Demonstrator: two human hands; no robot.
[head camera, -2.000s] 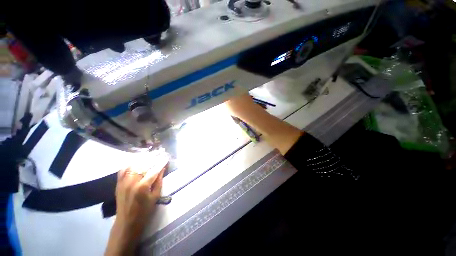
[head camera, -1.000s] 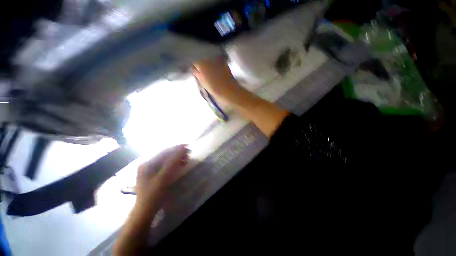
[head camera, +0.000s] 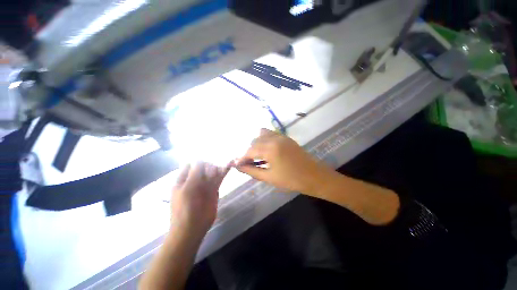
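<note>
My left hand (head camera: 195, 192) is on the table's front part below the machine head, its fingertips partly lost in glare. My right hand (head camera: 279, 161) meets it at the fingertips, thumb and finger pinched around a small dark piece (head camera: 258, 164), too small to name. Whether my left fingers grip it is unclear. A long curved black fabric band (head camera: 93, 181) runs left from the needle area, with a short black piece (head camera: 118, 204) at its lower edge. The snips (head camera: 275, 120) lie beyond my right hand. The needle and presser foot are hidden by glare.
The white JACK machine head (head camera: 164, 62) spans the top. Thin black strips (head camera: 278, 76) lie behind the snips. Another black piece (head camera: 68, 150) lies at left. The grey table edge (head camera: 351, 133) has a scale. A green basket (head camera: 482, 148) with clear plastic stands right.
My right hand has left the snips and come down to my left hand. My left hand has moved right, away from the needle area. The thin strips are uncovered. The view has shifted.
</note>
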